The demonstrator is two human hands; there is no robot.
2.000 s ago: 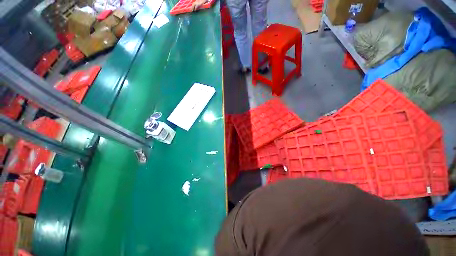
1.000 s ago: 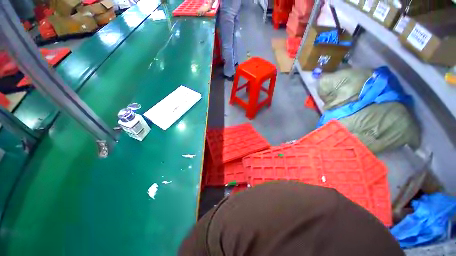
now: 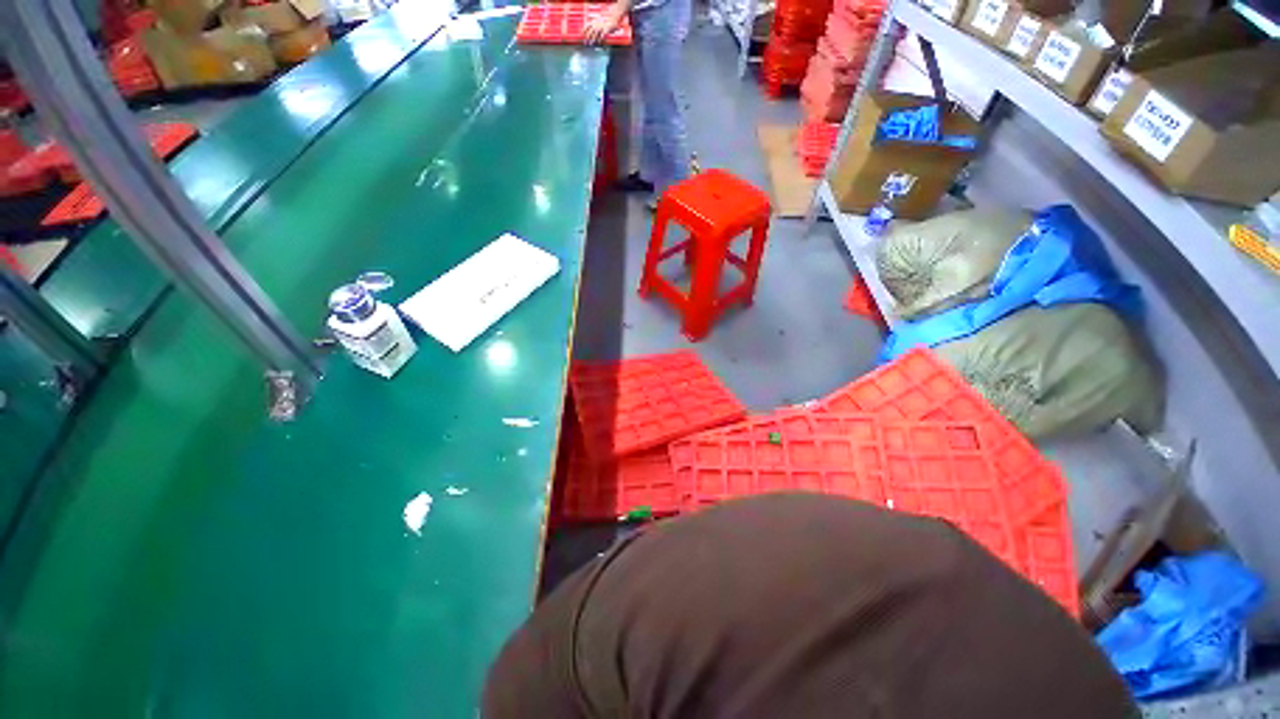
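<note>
Neither of my hands is in the picture. A flat white box (image 3: 482,291) lies at a slant on the green bench (image 3: 281,562), near its right edge, with faint marks on its top. A squat whitish pump bottle (image 3: 372,332) with a label stands just left of the box, close to the foot of the metal post. Small white scraps (image 3: 417,511) lie on the green surface nearer to me. A brown, cloth-covered rounded shape (image 3: 814,618) fills the bottom centre; I cannot tell which part of the body it is.
Red trays (image 3: 842,457) are piled right of the bench. A red stool (image 3: 709,250) stands beyond them. A person (image 3: 660,91) stands at the far end, a hand on a red tray (image 3: 555,24). Sacks (image 3: 1046,351) lie beneath a shelf with cartons (image 3: 1176,127). A grey post (image 3: 155,211) slants at left.
The view has turned to the right, showing more of the shelf, cartons and sacks. The bottle across the bench has left the picture. The box and pump bottle keep their places on the bench.
</note>
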